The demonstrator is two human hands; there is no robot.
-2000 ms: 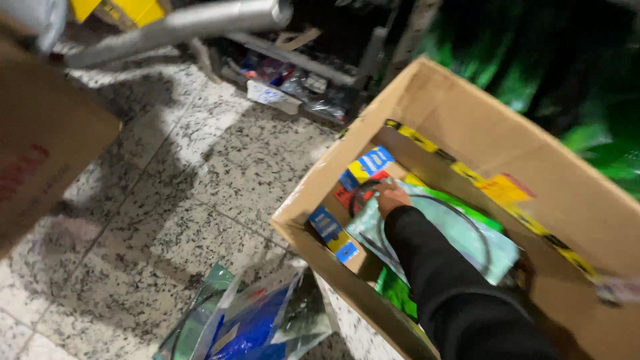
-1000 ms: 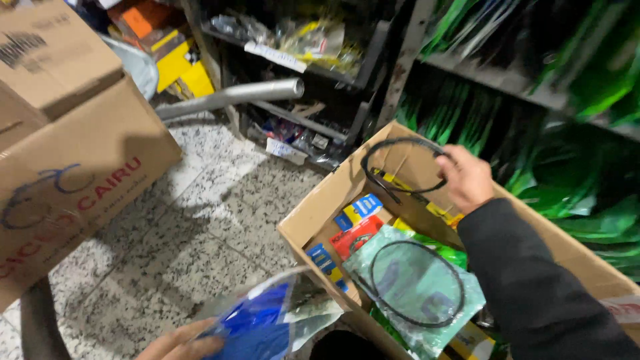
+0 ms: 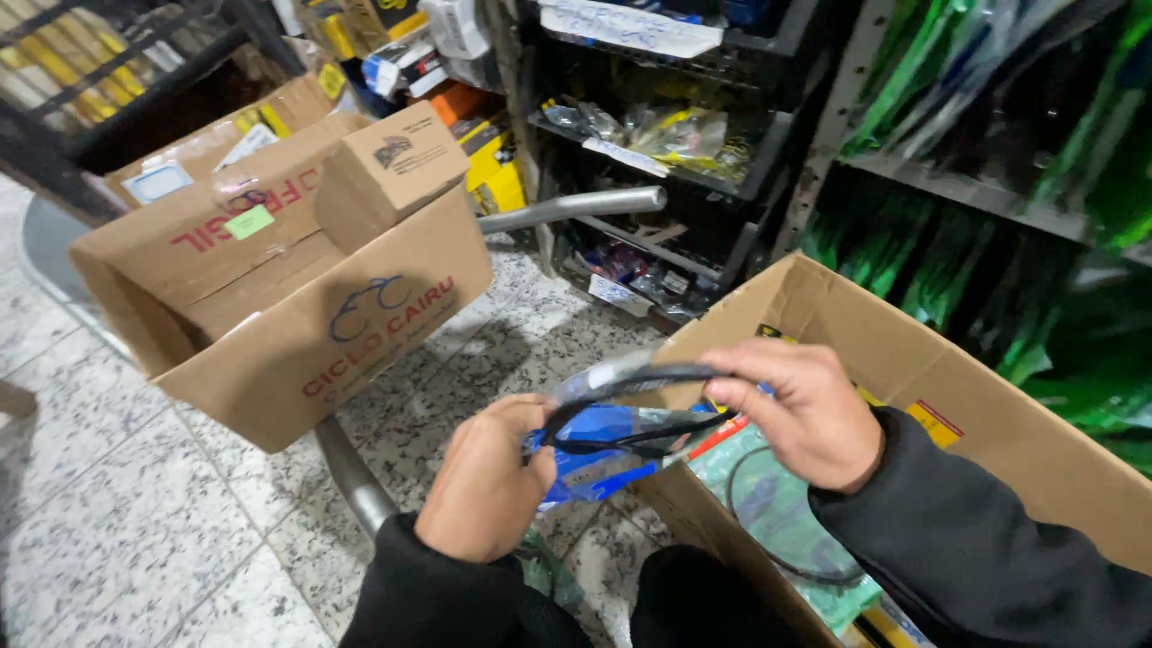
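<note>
Between both hands is a coiled black cable (image 3: 643, 382). My left hand (image 3: 490, 477) grips its left side together with a clear and blue plastic package (image 3: 598, 450), which hangs behind the coil. My right hand (image 3: 801, 405) pinches the coil's upper right part between thumb and fingers. Below my right hand stands an open cardboard box (image 3: 976, 378). In it lies a pale green plastic bag (image 3: 792, 531) with another thin black coil, and some yellow packaging shows near the bottom.
At the left, an open, printed cardboard box (image 3: 405, 360) rests above the speckled floor (image 3: 117, 504). A grey metal tube (image 3: 585, 209) juts out behind it. Black shelf bins (image 3: 765, 171) hold small bagged parts. Green packages (image 3: 936, 261) fill the rack at the right.
My right hand has moved from above the box toward my left hand, carrying the black coil. My left hand has risen with the blue package and now also grips the coil.
</note>
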